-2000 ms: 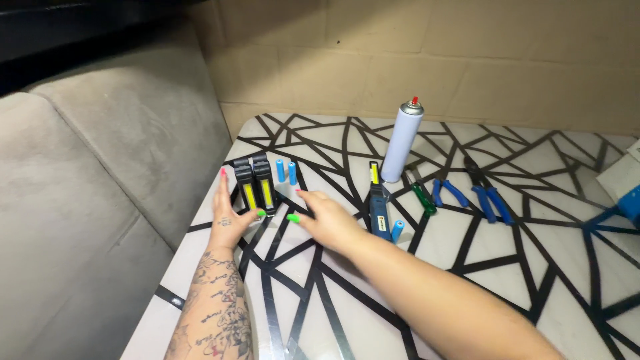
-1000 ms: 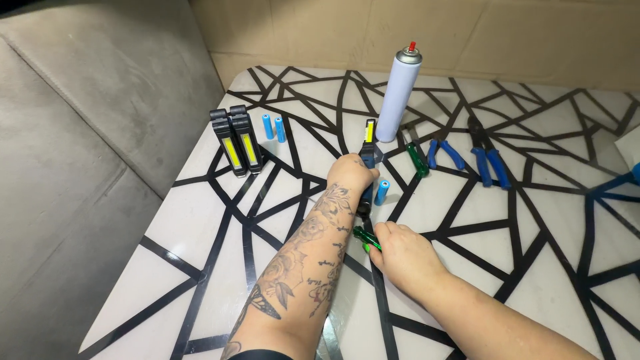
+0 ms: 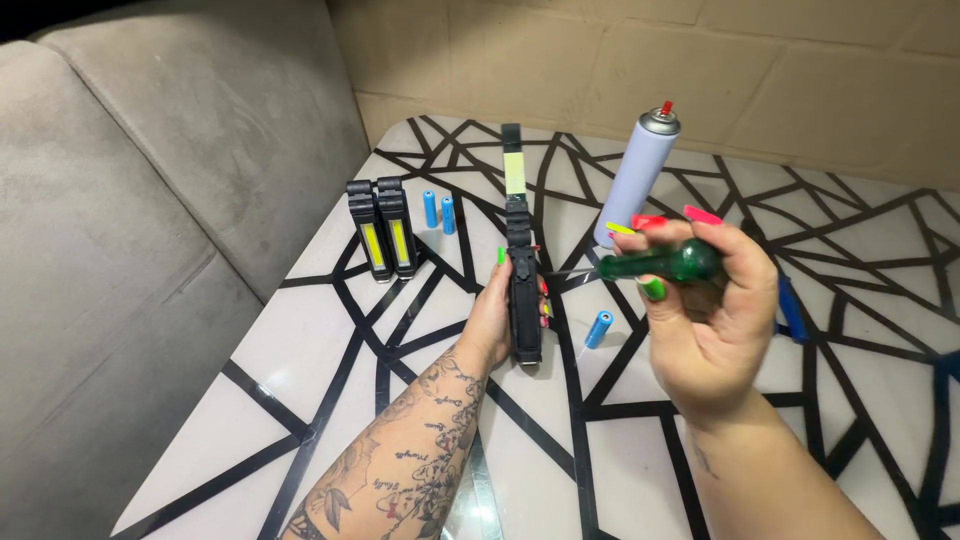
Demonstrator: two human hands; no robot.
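Observation:
My left hand (image 3: 493, 311) grips a black folding work light (image 3: 525, 307), unfolded upright with its pale yellow strip at the upper part. My right hand (image 3: 705, 307) holds a screwdriver with a green translucent handle (image 3: 660, 262); its thin shaft points left at the light's side, and whether the tip touches cannot be told. One blue cylindrical battery (image 3: 599, 330) stands between the two hands. Left of the held light, two similar black work lights (image 3: 386, 232) with yellow strips stand side by side, and two blue batteries (image 3: 439, 211) are just right of them.
A pale aerosol can (image 3: 637, 176) with a red nozzle stands behind my right hand. Blue-handled pliers (image 3: 791, 309) lie partly hidden beyond that hand. A grey padded seat back (image 3: 150, 225) borders the table (image 3: 637, 450) on the left, and a block wall (image 3: 585, 67) rises behind it.
My left hand has gone from the pair of lights to the single light, now lifted and turned. My right hand has picked up the green screwdriver, which lay beside the pliers two seconds ago.

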